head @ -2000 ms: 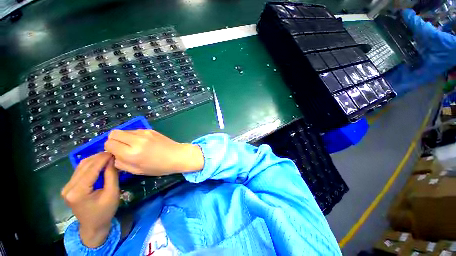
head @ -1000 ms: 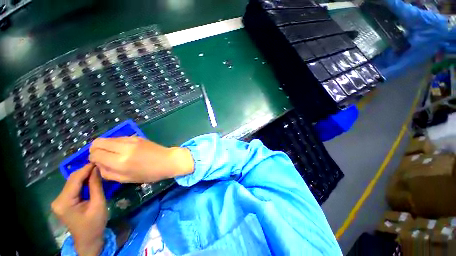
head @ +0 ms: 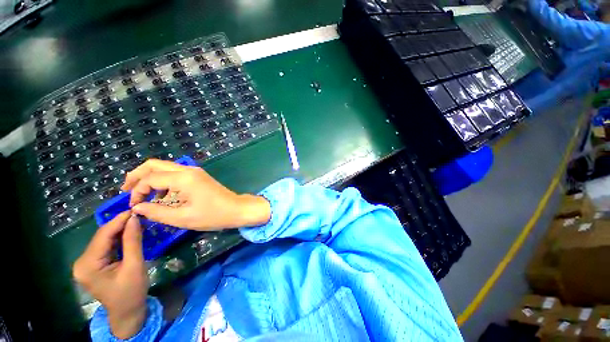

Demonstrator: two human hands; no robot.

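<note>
My left hand [head: 114, 264] and my right hand [head: 184, 200] meet at their fingertips over the blue parts bin [head: 157, 248]. They pinch a tiny thing [head: 136, 213] between them, mostly hidden by the fingers and too small to identify. Pale gold specks [head: 172, 199] show within the curl of my right hand; whether they lie in the palm or in the bin behind cannot be told. My hands cover much of the bin. The clear blister tray [head: 154, 113], with rows of small dark components, lies just beyond the bin.
White tweezers [head: 289, 141] lie on the green bench [head: 334, 100]. Black blister trays [head: 435, 73] are stacked to the right, with another black tray [head: 418, 214] nearer me and a blue container [head: 465, 170] beside it. Cardboard boxes [head: 575, 267] stand on the floor. Another person's blue sleeve [head: 568, 30] shows at upper right.
My right hand's fingers have spread and curled more openly, revealing the gold specks. The fingertips of both hands stay together over the bin. The view has shifted slightly.
</note>
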